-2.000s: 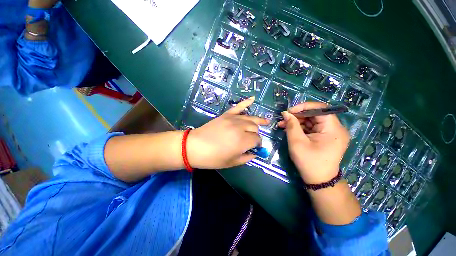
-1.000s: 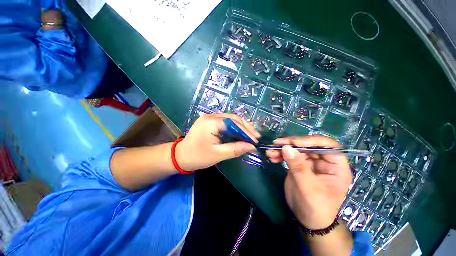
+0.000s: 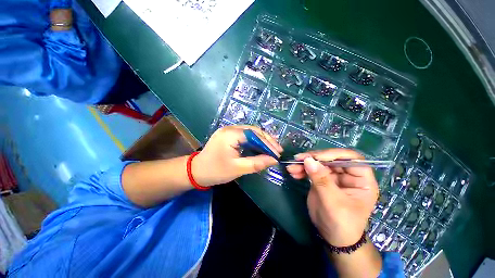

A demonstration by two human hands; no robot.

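Note:
My left hand (image 3: 233, 155), with a red cord at the wrist, grips a glossy blue jig (image 3: 257, 144) between thumb and fingers. My right hand (image 3: 342, 190), with a dark beaded bracelet, holds slim tweezers (image 3: 358, 163) nearly level, their tips pointing left to the lower end of the blue jig. Any small part at the tips is too small to tell. A clear blister tray (image 3: 410, 87) with dark electronic modules (image 3: 321, 86) lies just beyond both hands, its near edge partly hidden by them.
A second clear tray (image 3: 468, 187) with modules bearing pale green discs lies right of my right hand. White paper (image 3: 173, 27) with small dark parts lies at the upper left of the green bench (image 3: 201, 81). A neighbouring person's blue sleeve (image 3: 65, 59) is at the far left.
Both hands have come back from the tray toward me, and the blue jig has turned up into clear view at the tweezer tips. Over the last second the hands have barely moved.

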